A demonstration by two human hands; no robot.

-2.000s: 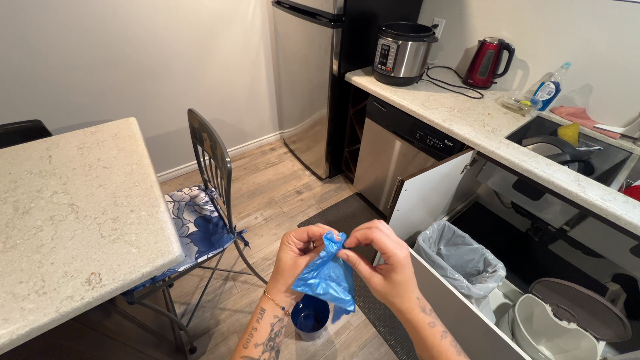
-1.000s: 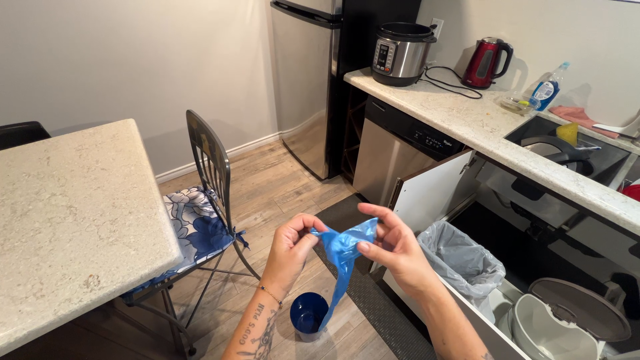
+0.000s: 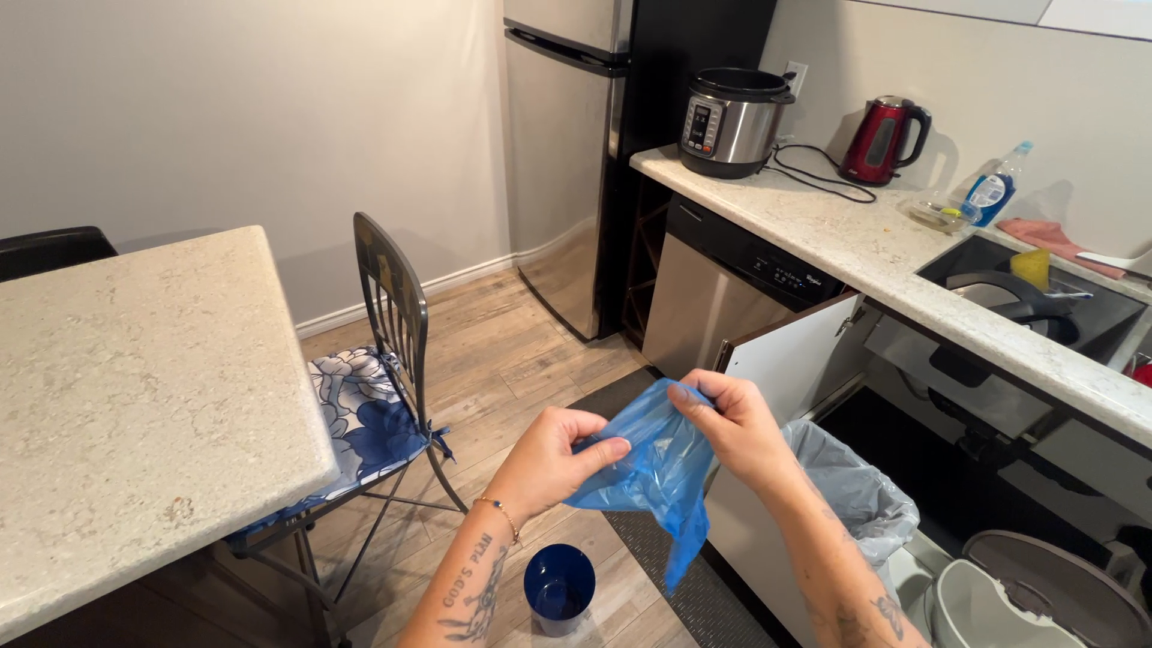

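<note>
A thin blue plastic bag (image 3: 652, 459) is spread between my two hands, its lower corner hanging down in a point. My left hand (image 3: 562, 454) pinches the bag's left edge between thumb and fingers. On the upper right edge, my right hand (image 3: 729, 423) grips the film, thumb against fingers. Below the bag, a small round bin, dark blue inside (image 3: 560, 585), stands upright on the wood-look floor. To the right of my right hand, a bin lined with a translucent bag (image 3: 850, 490) sits in the cabinet below the sink.
An open cabinet door (image 3: 792, 360) stands beside my right forearm. A stone-patterned table (image 3: 153, 396) and a chair with a floral cushion (image 3: 391, 333) are at left. A lidded bin (image 3: 990, 607) is at lower right. The counter holds a multicooker (image 3: 733, 126) and red kettle (image 3: 884, 144).
The blue bag was bunched between my fingertips two seconds ago; it is now unfolded and spread wider. My hands have moved, and both still hold it.
</note>
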